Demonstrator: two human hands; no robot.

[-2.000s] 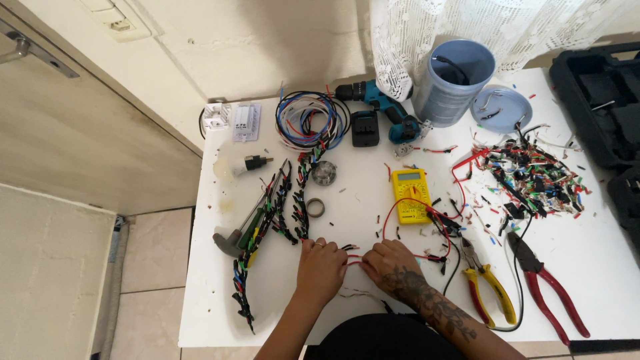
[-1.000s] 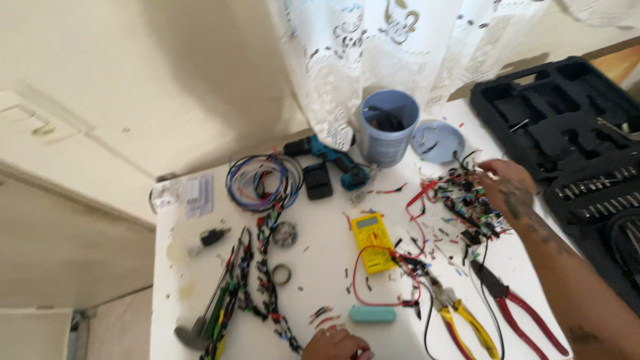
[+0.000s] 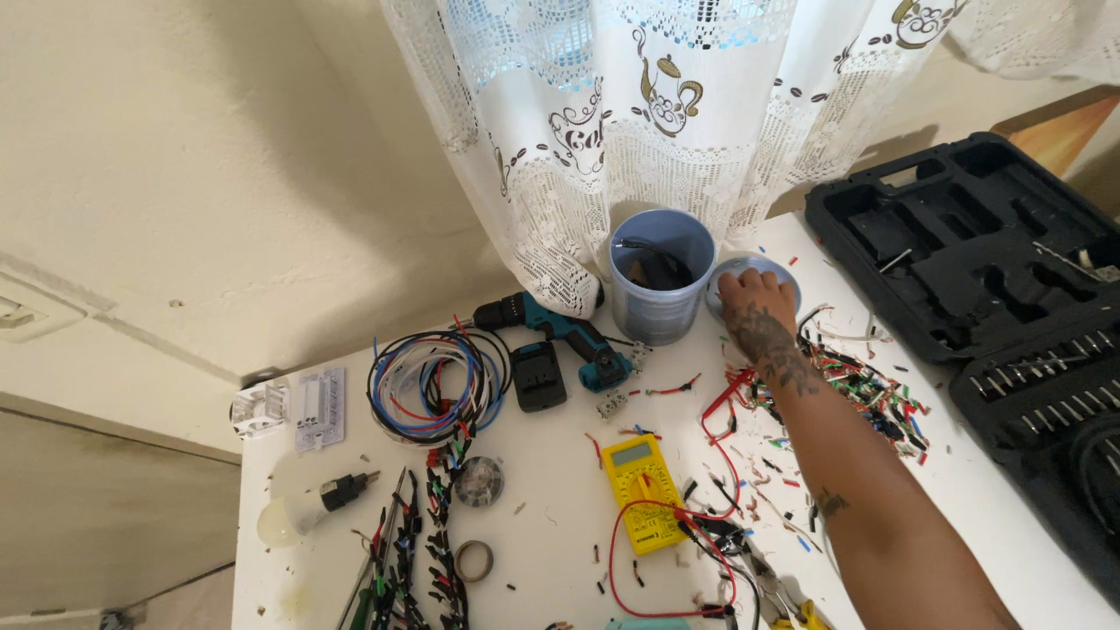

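Note:
My right hand (image 3: 754,302) reaches over the round blue lid (image 3: 787,273) beside the blue plastic tub (image 3: 662,276); its fingers point down and hide whatever lies beneath them. Below the wrist lies a pile of short coloured wire scraps (image 3: 862,398). A yellow digital multimeter (image 3: 643,494) with red and black leads rests on the white table. The teal cordless drill (image 3: 569,337), its battery (image 3: 539,376) and a coil of coloured wire (image 3: 437,385) are left of the tub. A long bundle of short wires (image 3: 446,525) runs toward the bottom edge. My left hand is out of view.
An open black tool case (image 3: 971,227) with bits takes up the right side. A lace curtain (image 3: 665,105) hangs behind the tub. At left are a light bulb (image 3: 302,512), a roll of tape (image 3: 474,561) and white plastic fittings (image 3: 320,409). Pliers (image 3: 774,582) lie low at right.
My right hand has moved from the wire pile to the blue lid. My left hand, near the front edge before, has left the view. The view has shifted up and right.

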